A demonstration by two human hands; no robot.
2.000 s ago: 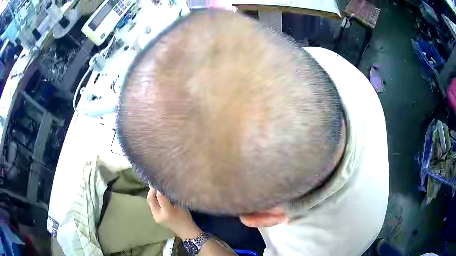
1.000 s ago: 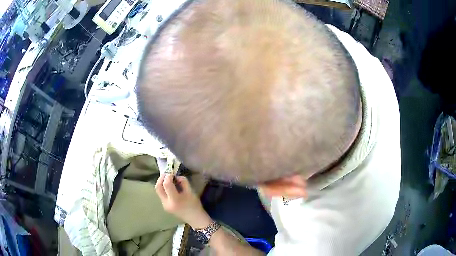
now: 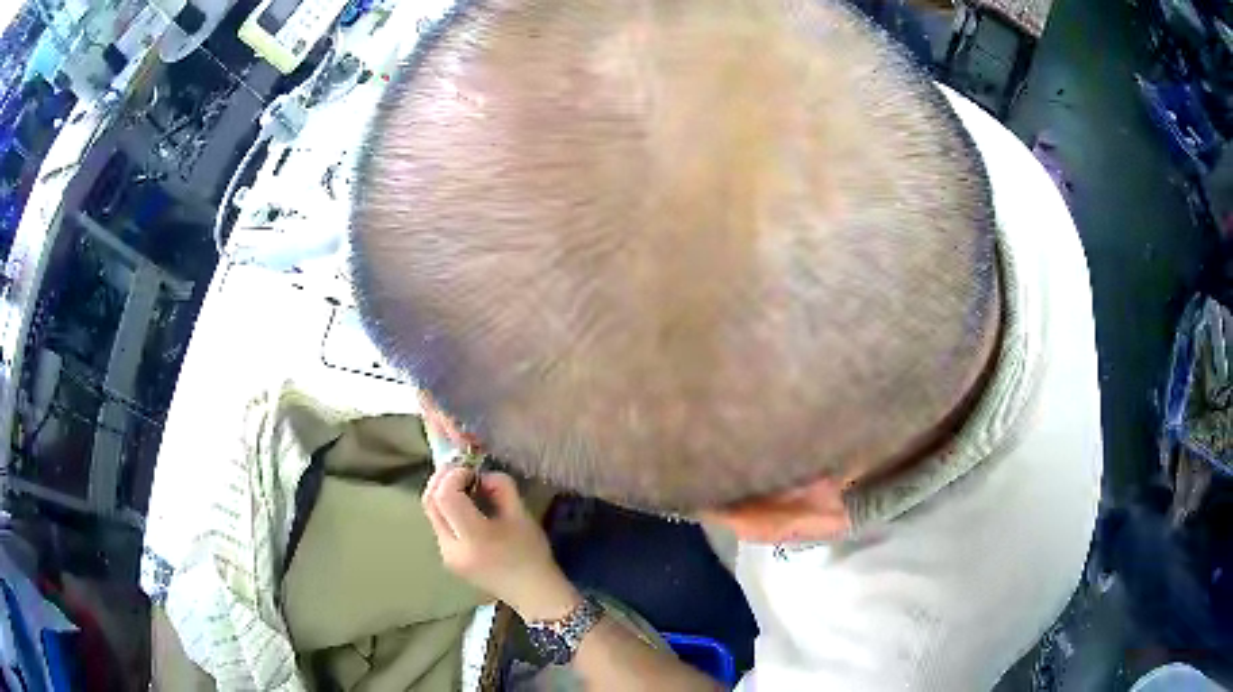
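The olive-khaki garment (image 3: 365,554) lies bunched on the white table, its pale striped lining (image 3: 250,541) spread along its left side. My left hand (image 3: 487,534), with a wristwatch, pinches a small edge of the garment between thumb and fingers at the top right of the cloth. What looks like part of my right hand (image 3: 444,422) shows at the rim of the head, just above the left fingertips; the rest is hidden. The head covers the middle of the view, and the needle area cannot be seen.
A thin dark wire frame or outline (image 3: 354,345) is on the white table (image 3: 223,352) above the cloth. White machine parts (image 3: 291,223) and a cream control panel (image 3: 291,30) stand farther up. A blue container (image 3: 700,654) is below, by the forearm.
The left hand keeps its pinch, with little movement since one second ago. Fingers now show beside the head above it. The view has shifted slightly, and the head covers more of the table.
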